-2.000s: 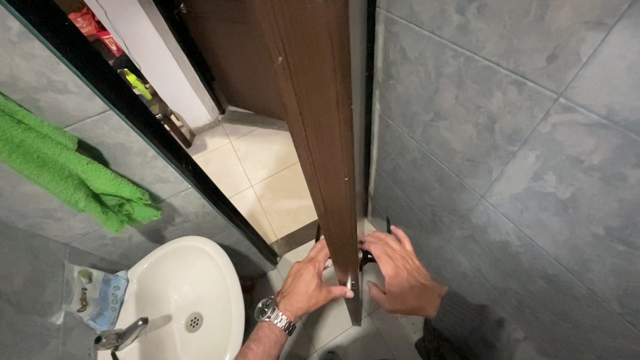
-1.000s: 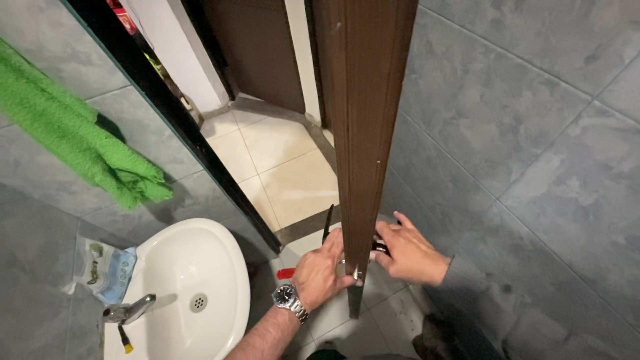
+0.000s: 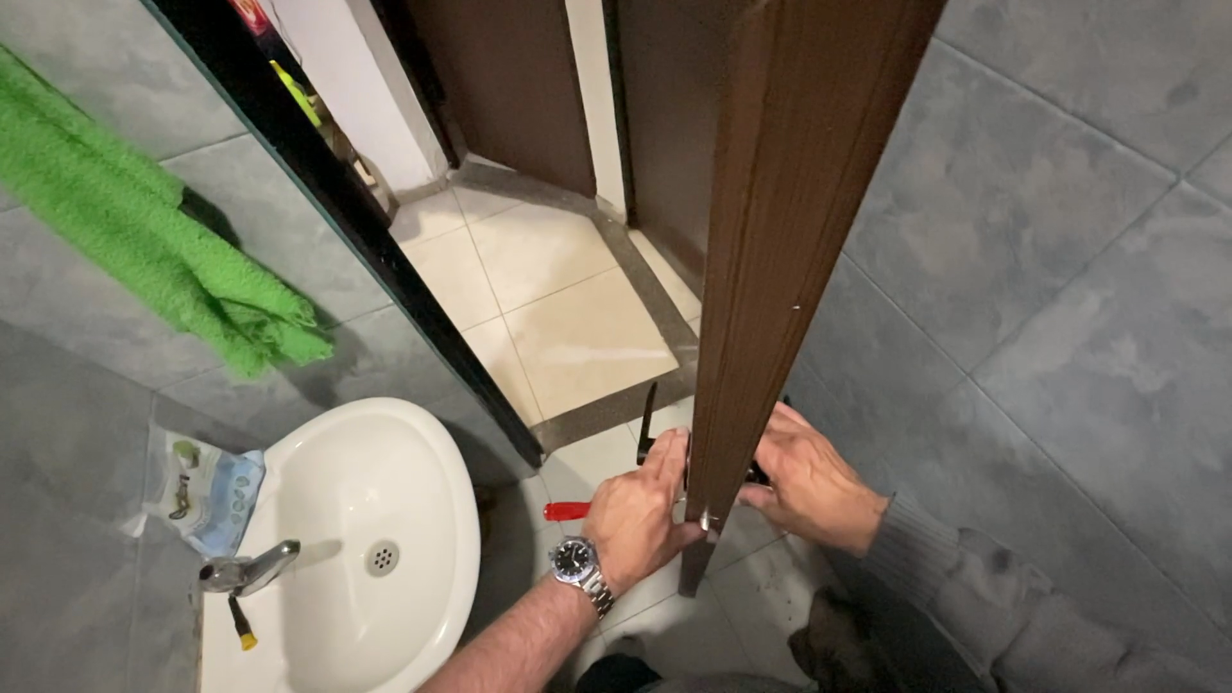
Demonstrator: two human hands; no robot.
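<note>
A brown door (image 3: 789, 231) stands edge-on in front of me, with a small metal latch (image 3: 707, 521) in its edge. My left hand (image 3: 640, 515), with a steel wristwatch (image 3: 576, 560), presses on the left face of the door. Its thumb lies by the latch, and a black door handle (image 3: 649, 414) sticks up beyond its fingers. On the opposite face, my right hand (image 3: 808, 481) is at a dark fitting (image 3: 757, 474), which it partly covers. A screwdriver's red handle (image 3: 566, 511) shows left of my left hand; whether my hand touches it is hidden.
At the left is a white washbasin (image 3: 452, 500) with a chrome tap (image 3: 250, 568), a packet of wipes (image 3: 207, 491) and a small yellow-tipped tool (image 3: 243, 626). A green towel (image 3: 164, 231) hangs above. A dark door frame (image 3: 375, 250) borders the tiled hallway; a grey tiled wall (image 3: 1049, 289) stands right.
The view has shifted, showing more of the hallway. Both hands stay on opposite sides of the door. The small yellow-tipped tool by the tap shows now and one second ago.
</note>
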